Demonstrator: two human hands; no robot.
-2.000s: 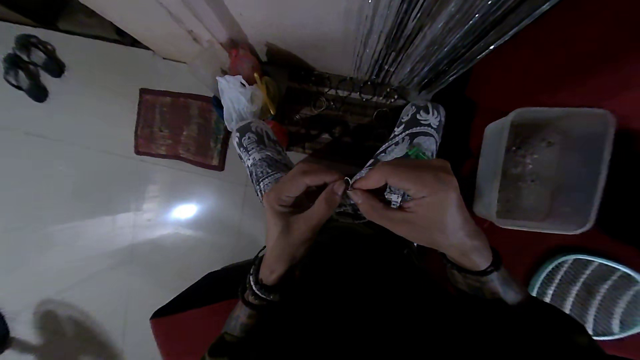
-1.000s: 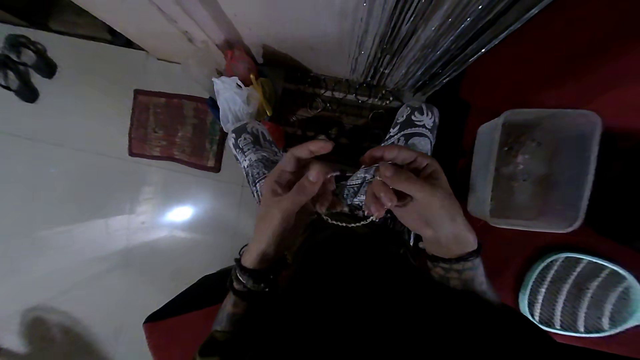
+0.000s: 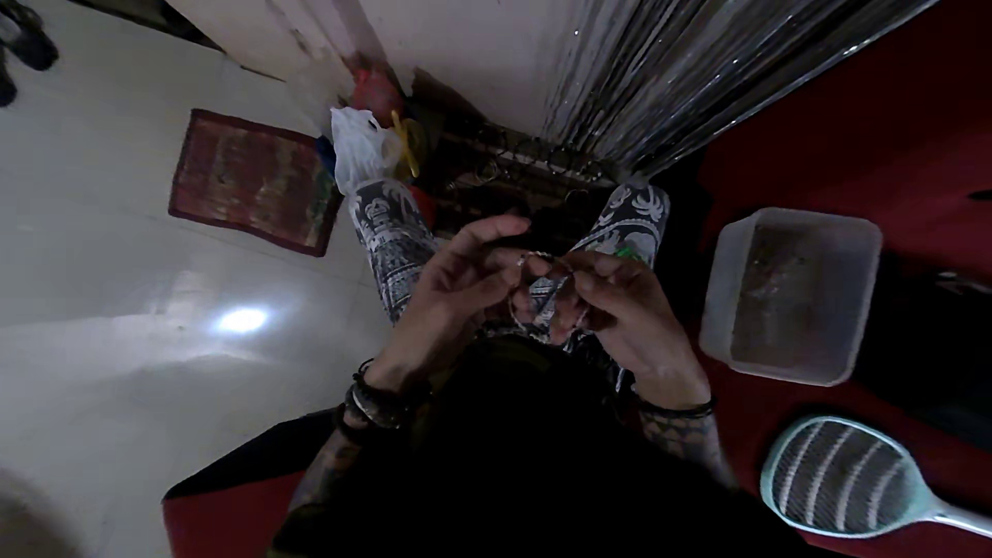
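Note:
Between my two hands, over my lap, hangs a thin beaded strand (image 3: pixel 518 319) in a rough loop. My left hand (image 3: pixel 465 287) pinches it near its upper left side between thumb and a finger, with the index finger raised. My right hand (image 3: pixel 632 310) holds the strand's right side between thumb and fingertips. Patterned black-and-white trousers (image 3: pixel 387 240) cover my legs beneath. The strand is small and dim, so its ends and any clasp cannot be made out.
On the red surface at right lie a translucent plastic tub (image 3: pixel 806 298) with small bits inside and a racket-shaped electric swatter (image 3: pixel 845 477). A white plastic bag (image 3: pixel 363 151) stands by the wall, near a red mat (image 3: pixel 252 182). A tinsel curtain (image 3: pixel 659 77) hangs ahead.
Two seconds ago my fingertips met at a small piece; they have since moved apart. The strand, hanging low between my hands a second ago, now shows as a rounder loop.

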